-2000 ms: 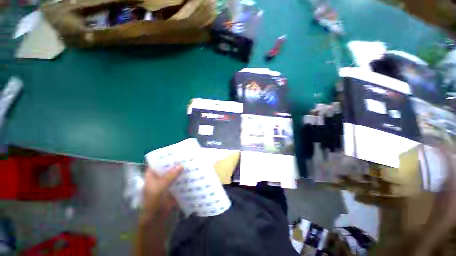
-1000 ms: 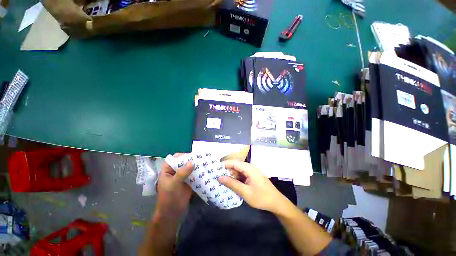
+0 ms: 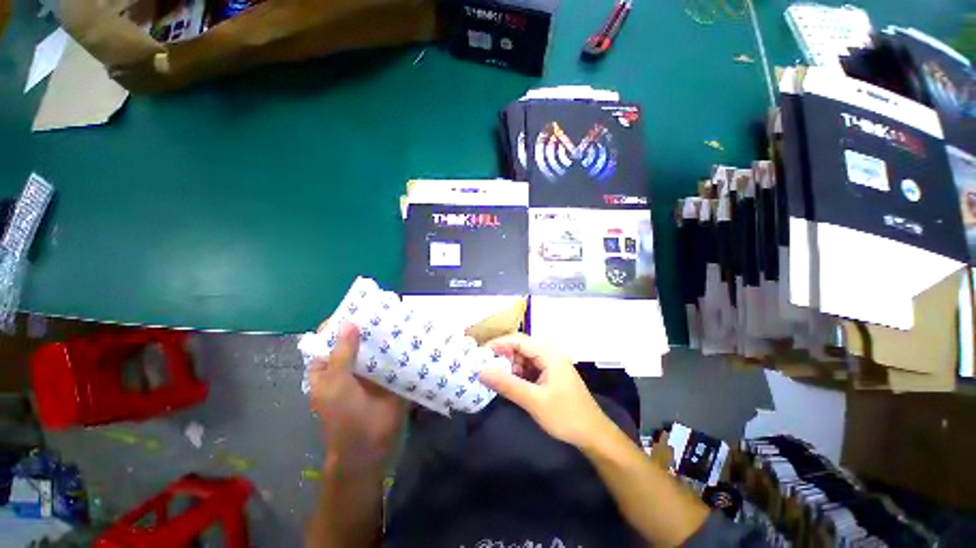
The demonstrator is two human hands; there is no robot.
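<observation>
A white sticker sheet [image 3: 412, 348] with rows of small blue marks is curled above my lap. My left hand [image 3: 348, 385] grips its left part, with the thumb on top. The fingertips of my right hand [image 3: 540, 387] are at the sheet's right end; whether a sticker is between them cannot be told. A stack of flat box blanks [image 3: 589, 252] lies just beyond the sheet, with black panels, a rainbow wave logo, product pictures and white flaps.
A large pile of box blanks [image 3: 878, 203] stands at the right. A brown carton [image 3: 246, 48], a black box [image 3: 496, 41] and a red knife [image 3: 607, 30] are at the back. Red stools [image 3: 118, 369] are below left. More printed blanks [image 3: 792, 487] are below right.
My right hand has come in from the right to the sheet's right end. Since a second ago, my left hand has moved slightly left and the sheet lies flatter across.
</observation>
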